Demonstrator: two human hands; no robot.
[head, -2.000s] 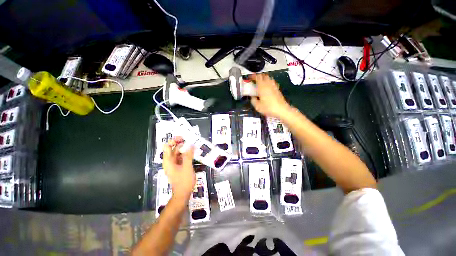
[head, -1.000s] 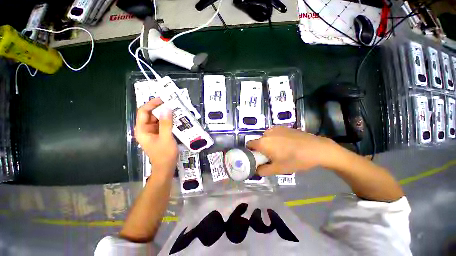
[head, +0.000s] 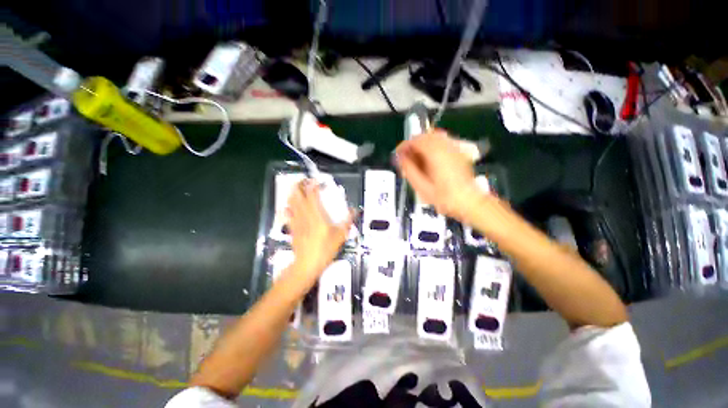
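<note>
A clear blister tray holds white electronic units with dark ovals. My left hand is over the tray's upper left part, its fingers around a white unit beside a white cable; the fingertips are blurred. My right hand is above the tray's back edge, over a white barcode scanner; its grip on the handle is blurred. A unit lies in the lower middle pocket, with a printed label showing below it. A second white scanner lies behind the tray.
Full trays are stacked at left and right. A yellow bottle lies at back left. A black scanner is right of the tray. The back ledge holds spare units, a mouse and cables.
The white scanner and my right hand have moved from the tray's front to its back. The unit from my left hand now lies in the lower middle pocket. My left hand is at another unit. The view has shifted.
</note>
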